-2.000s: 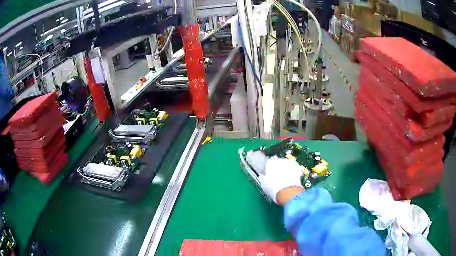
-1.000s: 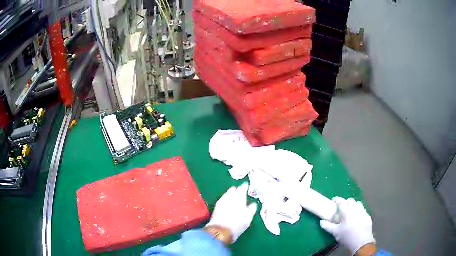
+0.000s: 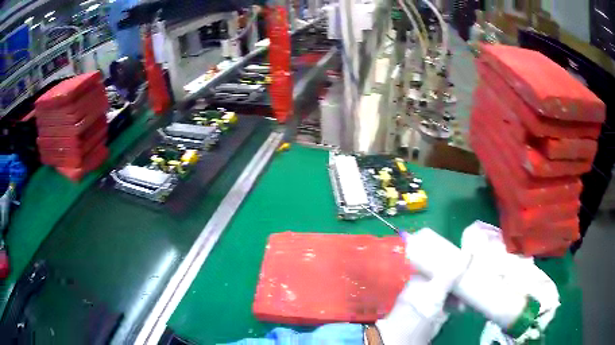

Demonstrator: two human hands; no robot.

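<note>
A white dispensing syringe (image 3: 494, 294) with a green end cap slants over the right side of the bench. Its thin needle on a purple hub points up-left, the tip appearing over the near edge of a power board. My left hand (image 3: 423, 296), in a blurred white glove, is closed around the syringe's front part. My right hand cannot be made out; no right sleeve shows. The power board (image 3: 393, 187) lies on the green bench, its silver-grey heat sink (image 3: 349, 179) on the left and yellow parts on the right. A red foam pad (image 3: 330, 276) lies nearer me, partly behind the glove.
A tall red foam stack (image 3: 533, 148) stands at the right. A white cloth (image 3: 482, 236) lies behind the syringe. A metal rail (image 3: 209, 249) runs along the left. Beyond it, boards (image 3: 145, 180) sit on a black tray (image 3: 202, 165). Another foam stack (image 3: 71, 128) stands far left.
The view has swung back left. The syringe has come off the cloth and now points at the board. My left hand has closed on it; my right hand, earlier at its rear end, no longer shows.
</note>
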